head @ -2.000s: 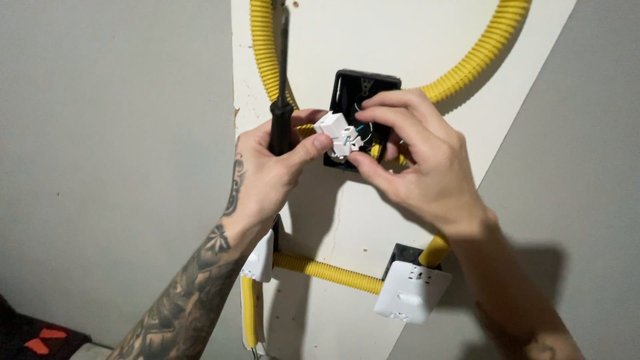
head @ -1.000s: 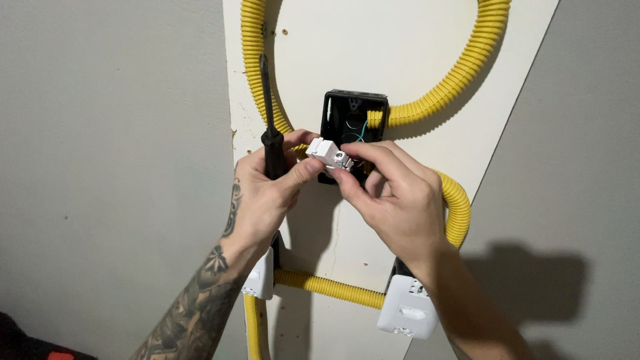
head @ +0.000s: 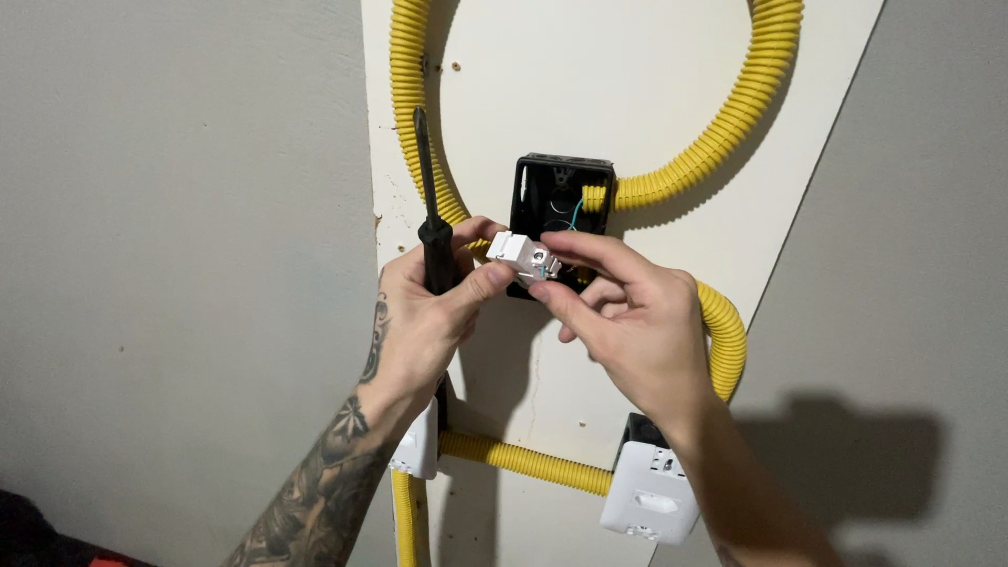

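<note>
A small white electrical module (head: 516,250) with a screw terminal and a teal wire at its right end is held in front of the black wall box (head: 563,161). My left hand (head: 433,303) pinches its left side between thumb and fingers, and also holds a black-handled screwdriver (head: 428,173) upright, tip up. The fingertips of my right hand (head: 630,307) touch the module's right end. A teal wire (head: 576,213) runs inside the box, near the end of the yellow corrugated conduit. My right fingers hide the box's lower part.
Yellow corrugated conduit (head: 709,134) loops over the white board (head: 551,94). Below, a white socket plate (head: 650,500) sits tilted on a black box at right. Another white plate (head: 421,441) is partly behind my left wrist. More conduit (head: 528,465) joins the two.
Since two seconds ago, my right fingers have come down onto the module's end, and more of the box's inside shows. The screwdriver has stayed in my left hand. The view has shifted somewhat.
</note>
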